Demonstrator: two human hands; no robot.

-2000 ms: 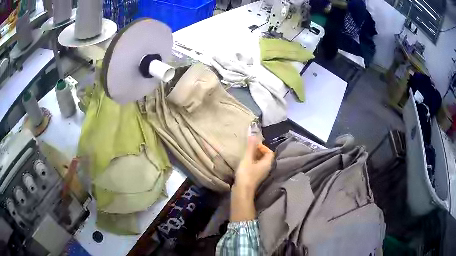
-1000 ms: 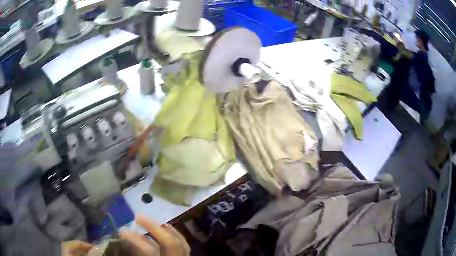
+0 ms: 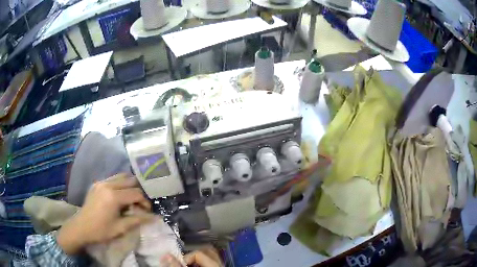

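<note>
My left hand (image 3: 107, 211) is on the beige-grey cloth (image 3: 151, 241) just left of and below the needle area of the overlock machine (image 3: 240, 120), with its fingers bent onto the cloth. My right hand (image 3: 201, 257) is partly cut off by the bottom edge, with its fingers at the cloth's right side. A grey cloth panel (image 3: 97, 164) lies behind my left hand, left of the machine head. The presser foot and the cloth edge under it are too blurred to make out.
Striped cloth (image 3: 42, 167) covers the table at left. Olive-green pieces (image 3: 361, 156) hang right of the machine, with beige-khaki pieces (image 3: 423, 182) and a round disc (image 3: 426, 101) beyond. Two green-tipped thread cones (image 3: 264, 70) stand behind the machine.
The view has swung left to the machine. One hand was at the hanging beige pieces, then hands appeared low at left; now both are at the cloth by the needle area.
</note>
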